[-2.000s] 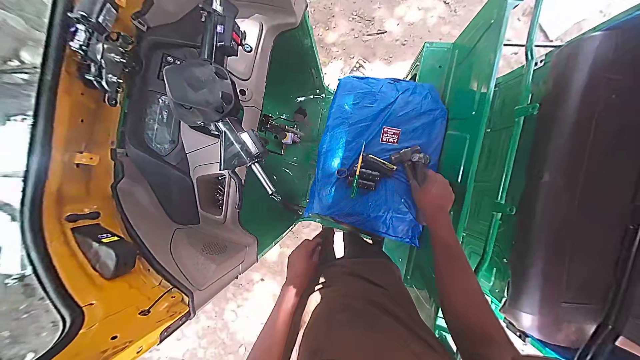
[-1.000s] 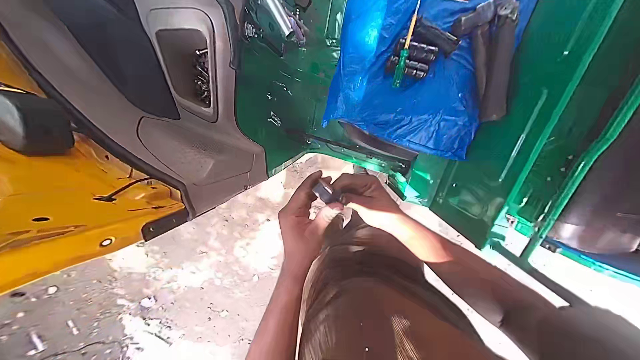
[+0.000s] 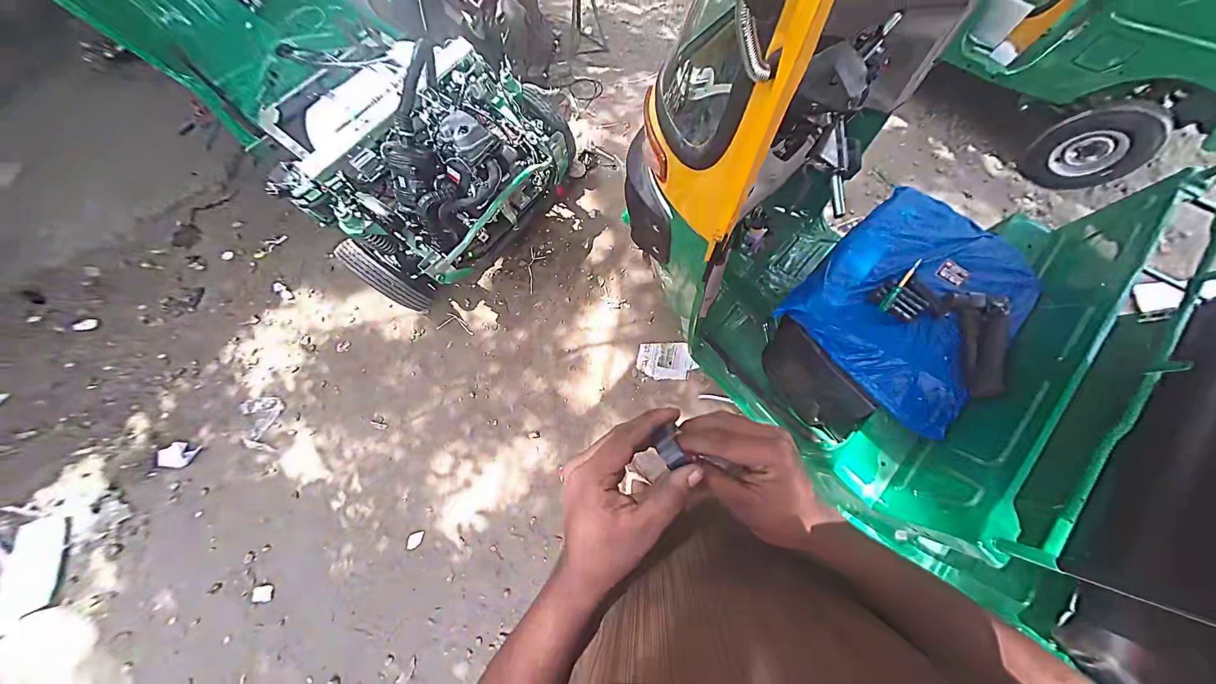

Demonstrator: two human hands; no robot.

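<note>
Both my hands meet low in the middle of the head view, in front of my body. Between their fingertips is a small dark part [image 3: 671,446], too small to name. My left hand [image 3: 622,494] grips it from the left, and my right hand [image 3: 755,470] holds it from the right. Up and to the right, a blue plastic sheet [image 3: 883,351] lies on the green floor of a three-wheeler. On the sheet rest a green-and-yellow screwdriver [image 3: 900,289], a ribbed black part [image 3: 910,302] and a long black tubular part [image 3: 984,347].
The three-wheeler's yellow door pillar [image 3: 731,199] and green body edge [image 3: 912,527] stand close on my right. At the upper left is a vehicle with an exposed engine [image 3: 456,142]. Another green vehicle's wheel [image 3: 1097,147] shows at the upper right. Paper scraps [image 3: 177,455] lie on the dirt ground.
My right hand, at the black parts on the blue sheet two seconds ago, has come to my left hand in front of my body. The view has swung left, away from the three-wheeler.
</note>
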